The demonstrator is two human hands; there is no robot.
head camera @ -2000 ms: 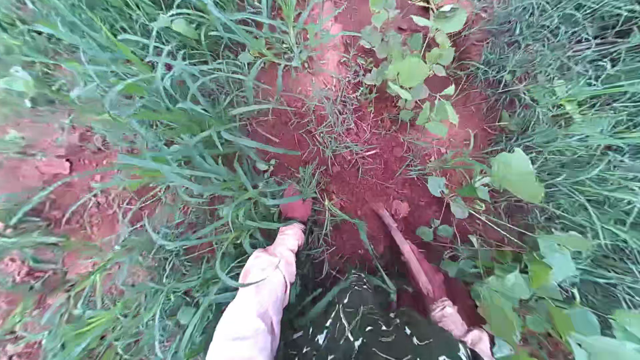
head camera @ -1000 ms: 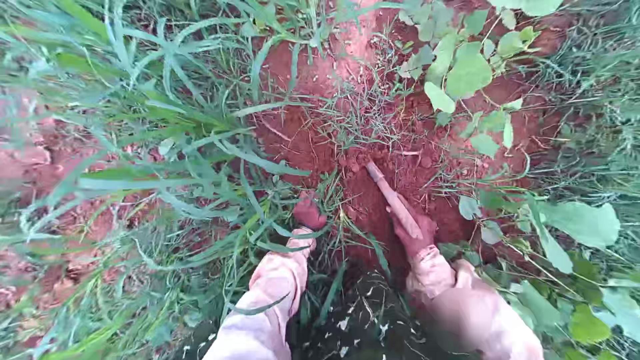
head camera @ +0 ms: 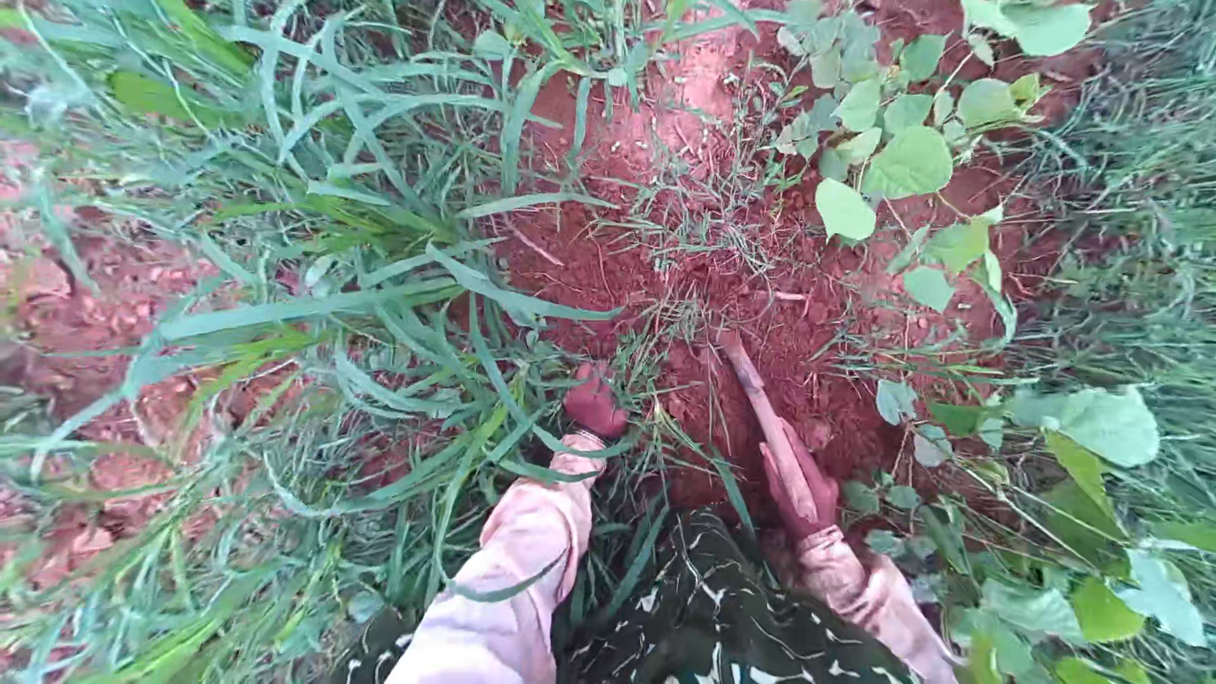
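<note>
My right hand (head camera: 798, 480) is closed around the wooden handle (head camera: 765, 408) of a hand tool, right of centre. The far end of the tool meets the red soil (head camera: 807, 351), and its head cannot be made out. To the left, my left hand (head camera: 596, 401) is curled low among grass blades at the edge of a weed tuft (head camera: 660, 380); whether it grips any stems is hard to see. Both forearms wear pale pink sleeves. Dark patterned cloth (head camera: 722, 608) covers my lap between them.
Tall grass (head camera: 380, 285) fills the left side. Broad-leaved plants (head camera: 907, 161) grow at the upper right, with more (head camera: 1092, 427) at the lower right. Loose cut grass and small weeds (head camera: 712, 228) lie on the soil ahead. A small pale stick (head camera: 784, 295) rests beyond the tool.
Two seconds ago the tool reached back toward the lower right; now my right hand and the tool are farther forward and left. My left hand stays low by the grass.
</note>
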